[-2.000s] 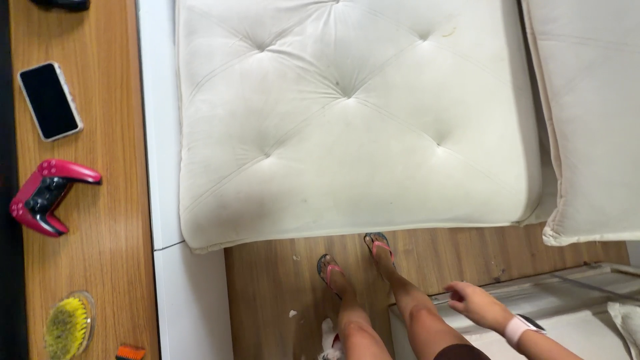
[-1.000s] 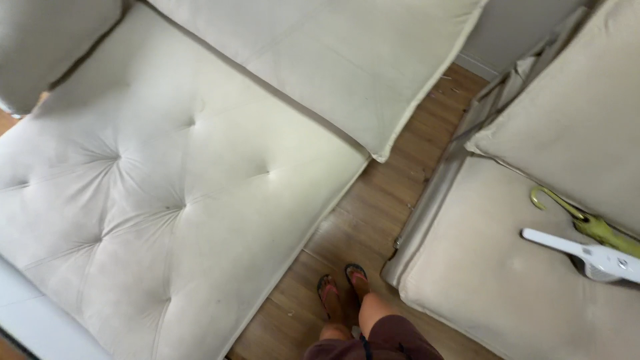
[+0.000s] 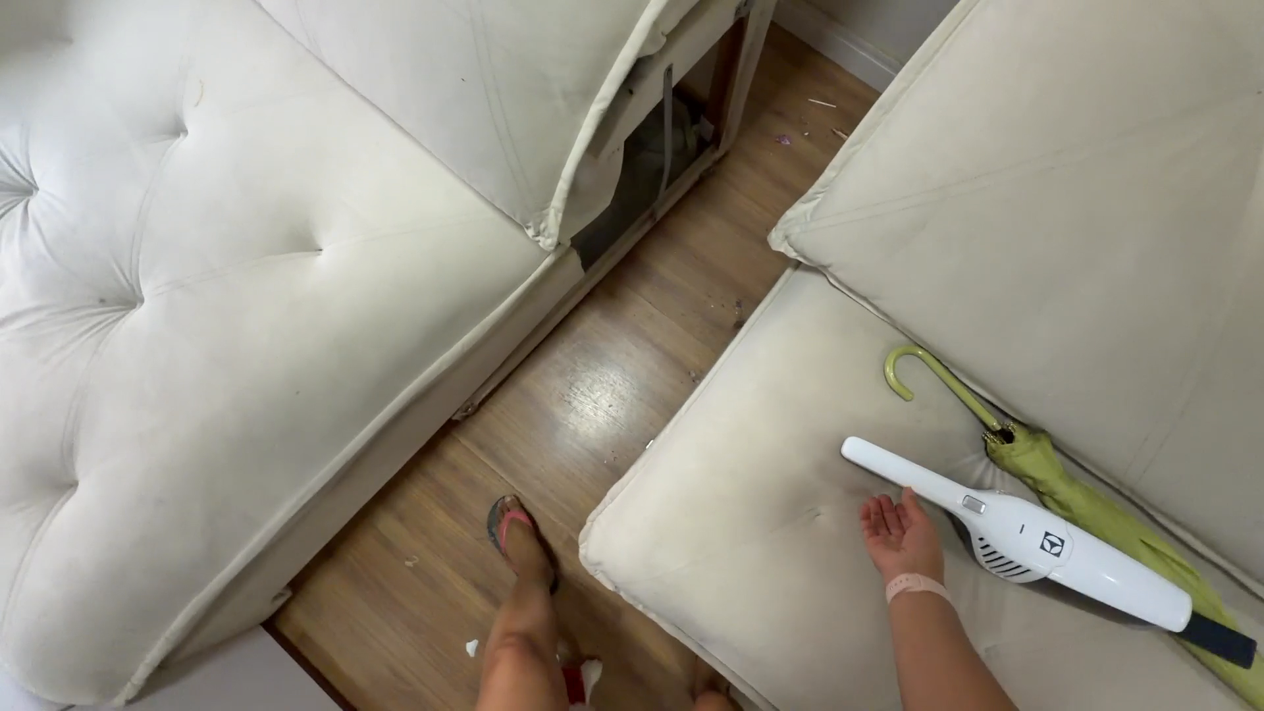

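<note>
My right hand [image 3: 901, 533], with a pale pink band on its wrist, is palm up over the right sofa seat, its fingers apart and curled a little. Its fingertips are just below the handle of a white Electrolux handheld vacuum cleaner [image 3: 1027, 538]; whether they touch it I cannot tell. The vacuum lies slanted on the seat, its dark nozzle toward the lower right. Beside it, along the foot of the back cushion, lies a folded green umbrella [image 3: 1086, 504] with a hooked handle. My left hand is out of view.
At left is a tufted cream sofa seat [image 3: 326, 365] with a back cushion [image 3: 444, 89] and an exposed frame side. Between the sofas runs a wooden floor [image 3: 592, 395] with small debris and a white scrap [image 3: 472, 648]. My foot in a flip-flop [image 3: 513, 528] stands there.
The view has swung right, away from the wooden surface with the phone and game controller. My right hand, out of view a second ago, is now by the vacuum's handle.
</note>
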